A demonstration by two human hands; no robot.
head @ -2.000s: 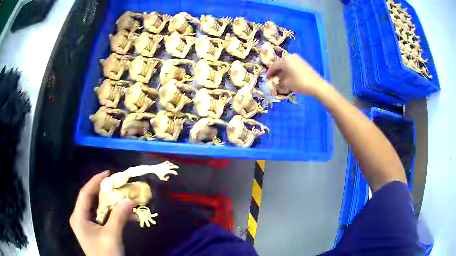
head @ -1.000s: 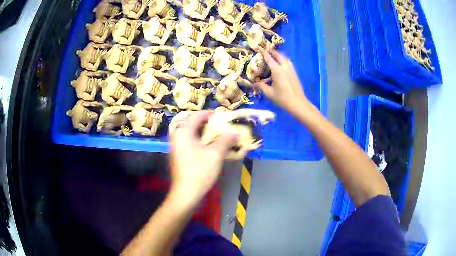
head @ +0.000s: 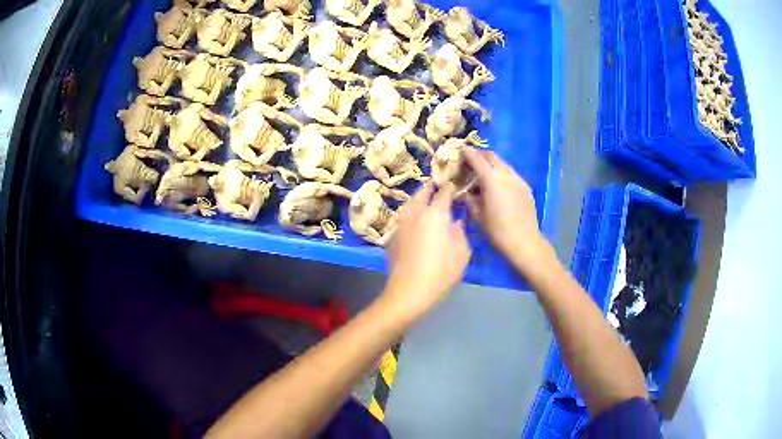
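Observation:
Tan figure torsos [head: 327, 94] lie in close rows in a large blue tray [head: 519, 103]. My left hand [head: 429, 249] is at the tray's lower right, fingers pinched at a torso [head: 450, 163] at the lower end of the rightmost column. My right hand [head: 502, 201] holds the same torso from its right side. My fingers cover part of this torso. Other torsos lie just left of and above my hands.
Stacked blue trays [head: 639, 81] with tan parts [head: 712, 77] stand at the upper right. Below them is a blue box [head: 617, 249] with black parts [head: 664, 274] and a white crumpled bag [head: 630, 300]. A red stool [head: 274, 307] and striped tape [head: 386, 377] show below the tray.
My left hand has carried its torso from the lower left over to the tray's right side. My right hand has let go of the torso above and moved down to this one.

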